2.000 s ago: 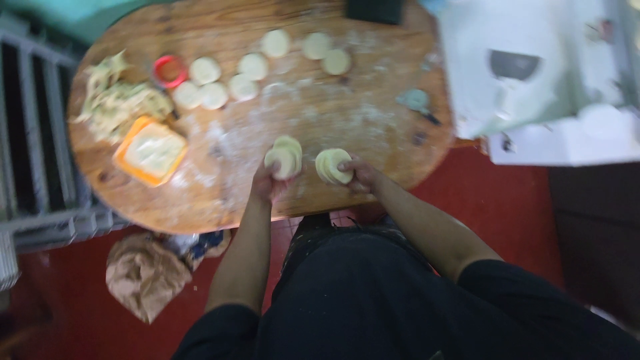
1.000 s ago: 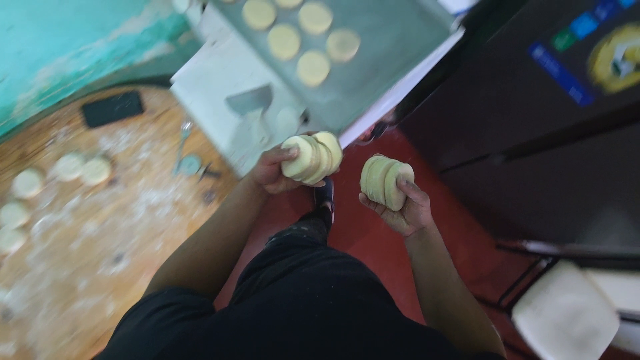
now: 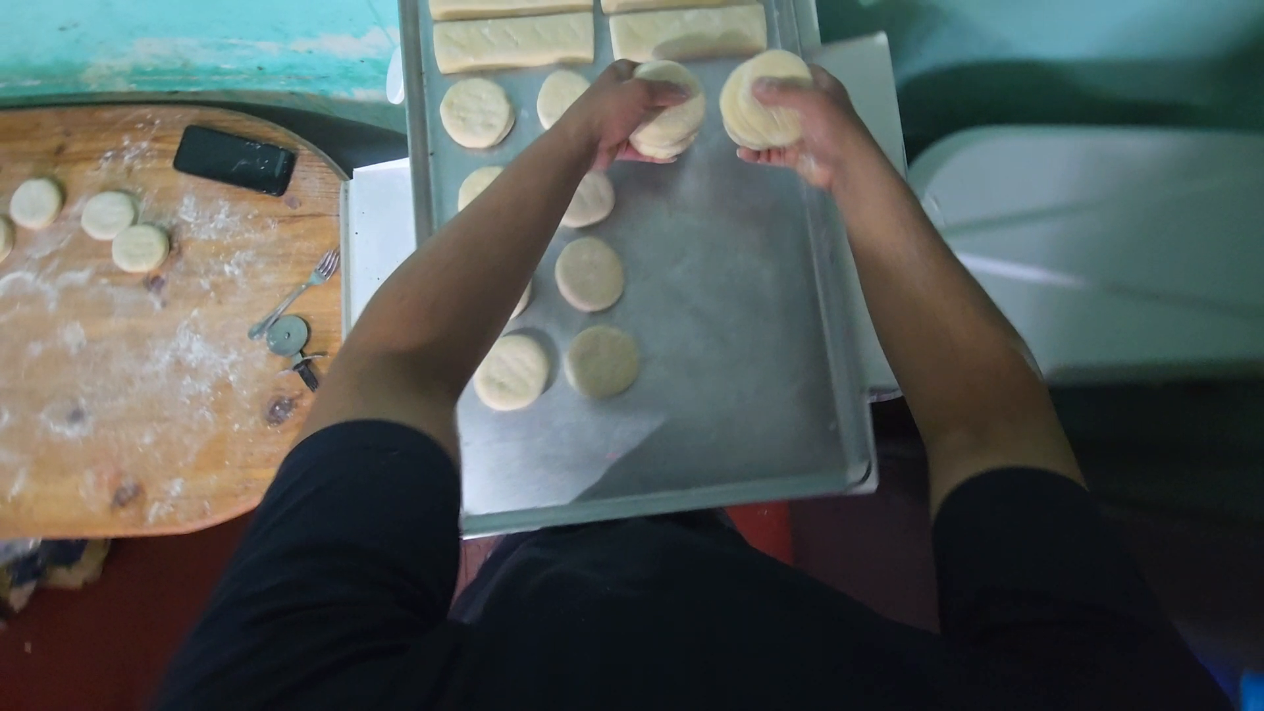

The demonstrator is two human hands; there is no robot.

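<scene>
My left hand (image 3: 624, 111) grips a stack of pale dough rounds (image 3: 673, 111) over the upper part of a metal baking tray (image 3: 731, 326). To its right, near the tray's right rim, my right hand (image 3: 822, 123) holds a second stack of dough rounds (image 3: 758, 107), thumb on top. Several single dough rounds (image 3: 590, 274) lie flat in two columns on the tray's left half, some partly hidden by my left forearm. Rectangular dough strips (image 3: 513, 42) lie across the tray's top end.
On the floured wooden table (image 3: 178, 415) at left are several dough rounds (image 3: 140, 248), a black phone (image 3: 234, 159), a fork (image 3: 294, 294) and a pizza cutter (image 3: 288, 338). A pale surface (image 3: 1106, 267) stands at right beyond the tray.
The view has swung from the wooden table to the baking tray. Both hands, still holding their dough stacks, have come from the table to a place above the tray.
</scene>
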